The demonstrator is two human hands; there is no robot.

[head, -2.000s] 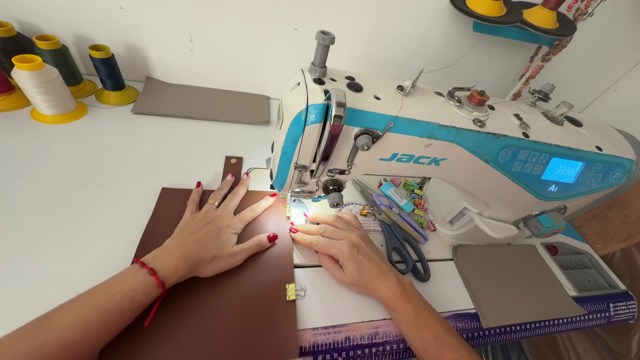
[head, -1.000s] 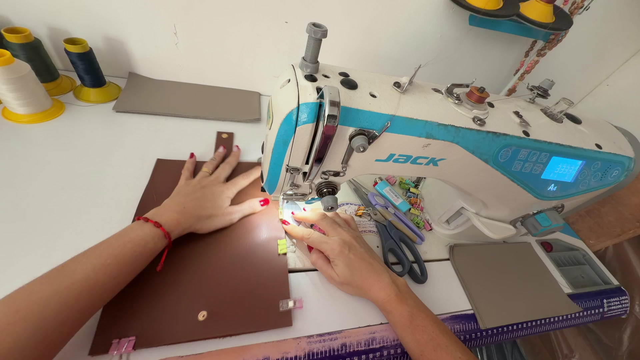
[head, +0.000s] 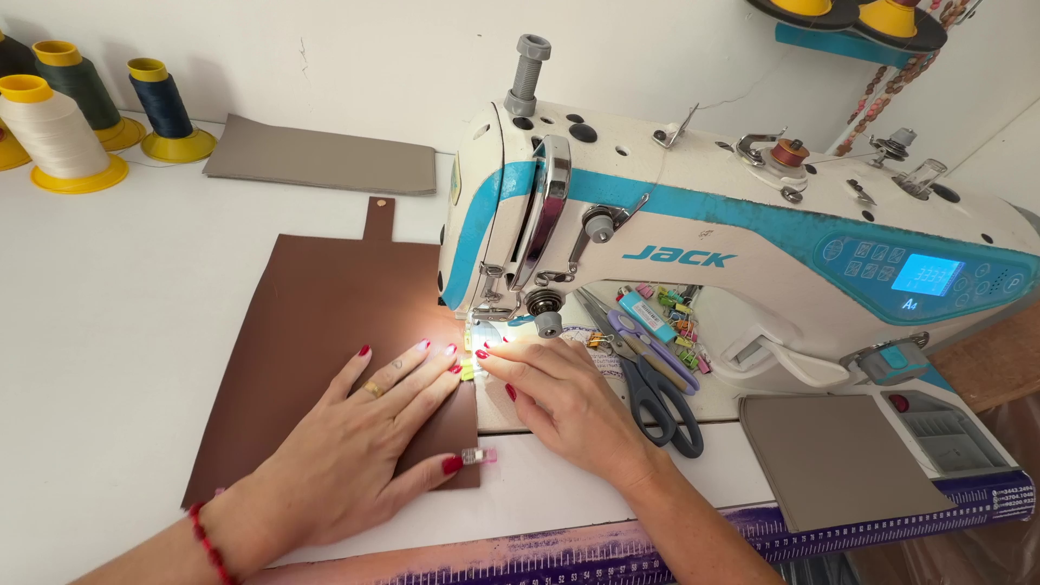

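A brown leather-like panel with a snap tab at its far edge lies on the white table, its right edge at the needle area of a white and blue Jack sewing machine. My left hand rests spread and palm down on the panel, fingertips near the right edge. By the thumb a pink clip grips that edge; a yellow-green clip sits nearer the presser foot. My right hand is beside the needle area, fingertips at the panel's edge under the machine light. Whether they pinch anything is unclear.
Dark-handled scissors, a purple-handled tool, a blue lighter and several small clips lie under the machine arm. Taupe pieces lie behind and at right. Thread cones stand at back left. A purple ruler strip runs along the front.
The panel has moved away from me along the machine, bringing the pink clip nearer the needle. My left hand has moved back toward me on the panel; my right hand stays beside the needle area.
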